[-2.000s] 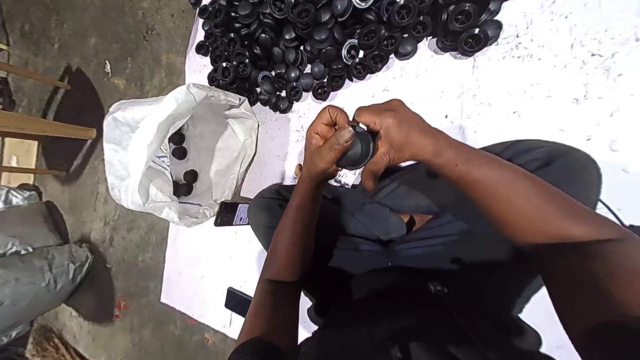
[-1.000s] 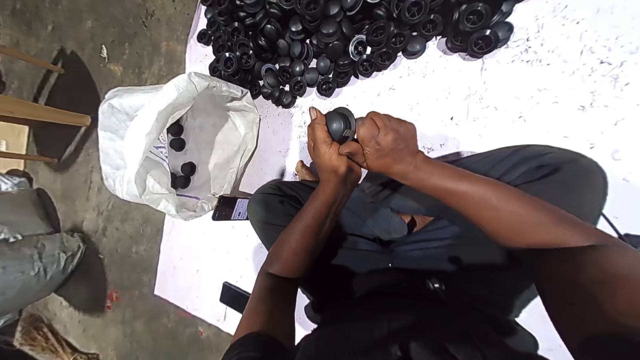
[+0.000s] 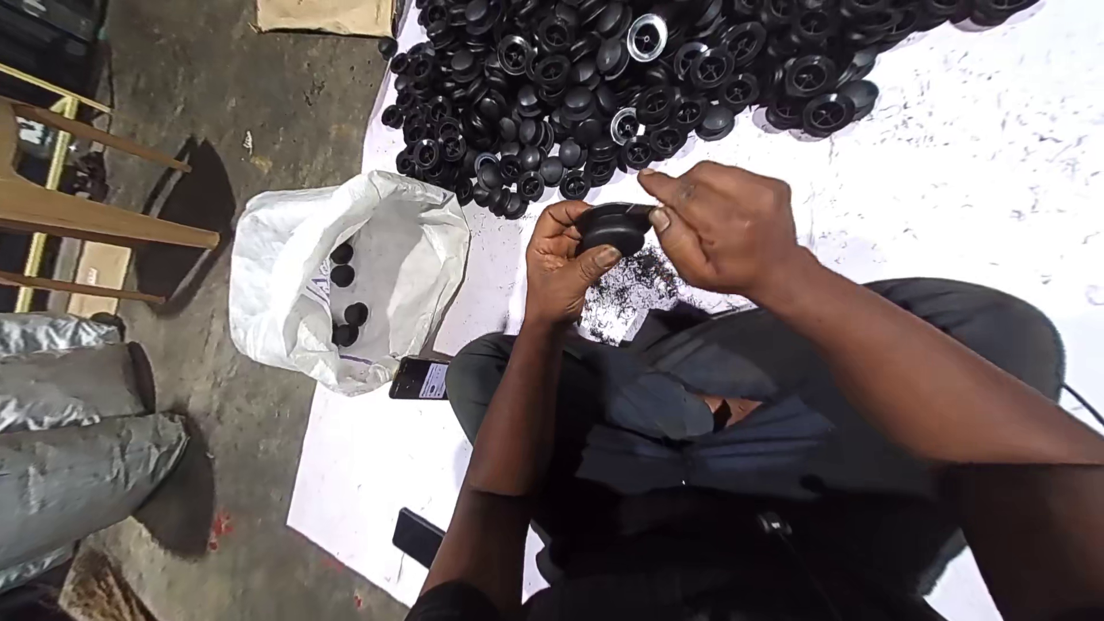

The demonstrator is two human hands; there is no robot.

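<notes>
My left hand (image 3: 561, 263) grips a round black plastic part (image 3: 614, 229) with a wide rim and a domed body, above my lap. At the part's right edge my right hand (image 3: 733, 226) is closed, its thumb and forefinger at the rim; a thin bright edge shows there, but I cannot tell what it is. Beyond both hands lies a large heap of similar black plastic parts (image 3: 552, 95), some showing spoked centres and a few with silvery rims. Black shavings (image 3: 634, 289) are scattered on the white sheet (image 3: 949, 172) just below the held part.
An open white woven sack (image 3: 285, 285) holding several black round pieces stands on the left. Two phones (image 3: 421, 379) lie near my left leg and arm. Wooden furniture legs (image 3: 112, 216) and grey filled bags (image 3: 78, 474) are at the far left on the concrete floor (image 3: 259, 448).
The part's dome faced up between my hands a second ago; now the part is tilted with its rim toward the heap. My right hand has moved from below it to its right edge.
</notes>
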